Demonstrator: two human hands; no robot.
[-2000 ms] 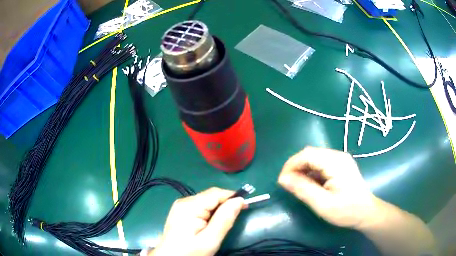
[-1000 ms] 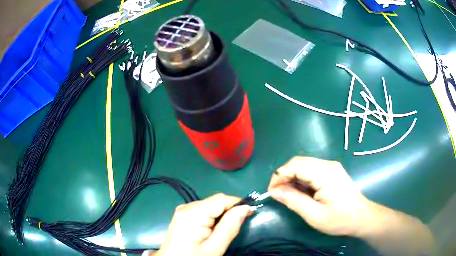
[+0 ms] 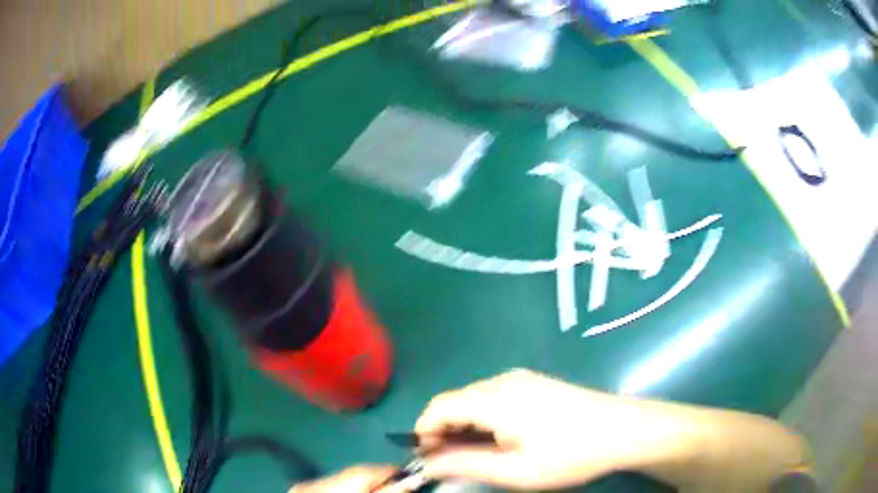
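The frame is blurred. My right hand (image 3: 520,428) is at the lower middle with fingers bent around a small dark item (image 3: 402,439), whose tip sticks out to the left; what it is I cannot tell. My left hand (image 3: 351,480) is cut off by the bottom edge, with only some fingers showing. Pale cable ends (image 3: 412,470) lie between the two hands, at the left fingertips. The rest of the left hand's grip is out of the picture. Thin black cables (image 3: 197,385) run down the left side.
The red-and-black heat gun (image 3: 298,298) stands left of my right hand, nozzle up. White tubing strands (image 3: 616,241) lie on the green mat to the right. A clear bag (image 3: 409,154) lies behind. A blue bin (image 3: 34,221) is at the left edge. A black cord (image 3: 635,130) crosses the back.
The view has swung, so the heat gun and tubing appear further left and lower. My left hand has mostly dropped out of the picture. A dark tip now shows at my right fingers.
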